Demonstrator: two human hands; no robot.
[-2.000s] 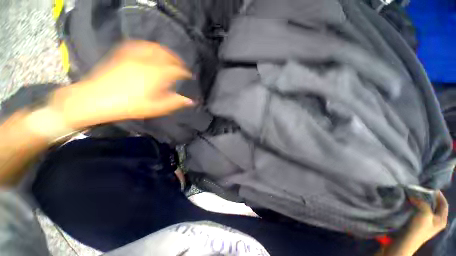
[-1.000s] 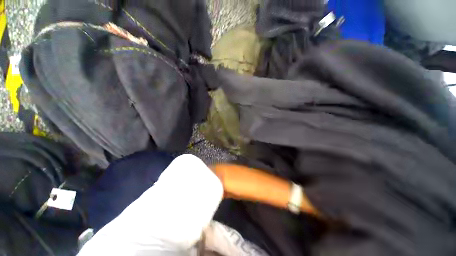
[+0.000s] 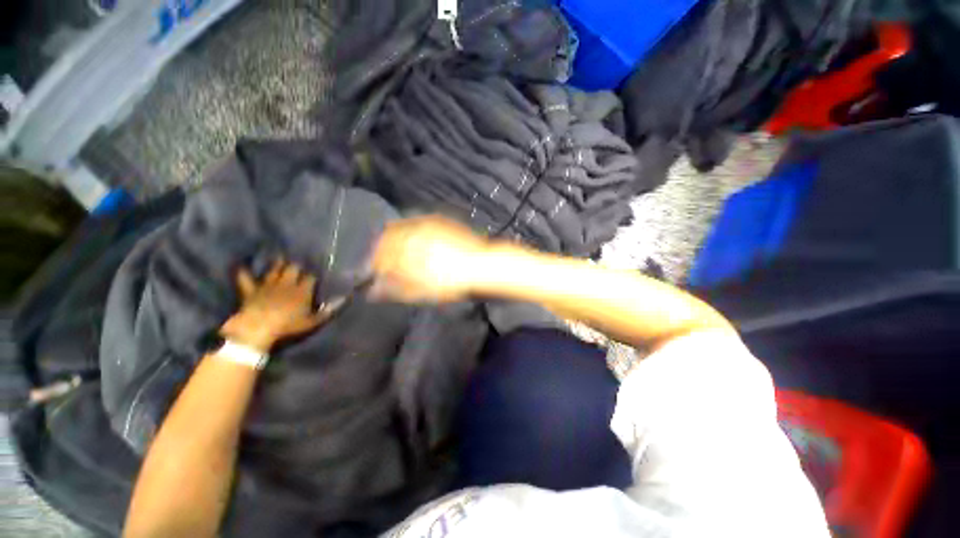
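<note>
A large floppy dark grey garment bundle [image 3: 305, 389] with pale stitching lines lies in front of me at the left. My left hand [image 3: 276, 305] lies on top of it, fingers spread on the cloth, with a white band at the wrist. My right hand [image 3: 421, 257] is blurred and reaches across from the right to the bundle's upper right part. Its fingers cannot be made out, so a hold on cloth cannot be told. A thin dark line shows on the cloth between both hands.
Another bundle [image 3: 516, 158] with white stitching lies beyond, near a blue crate [image 3: 626, 37]. A red stool [image 3: 868, 468] stands at right, below dark cloth [image 3: 863, 200]. A grey machine leg [image 3: 126, 84] is at upper left.
The view has swung to a different large bundle, now in front of me at left. Both hands are in view at it; the cloth earlier at right is no longer near my hands.
</note>
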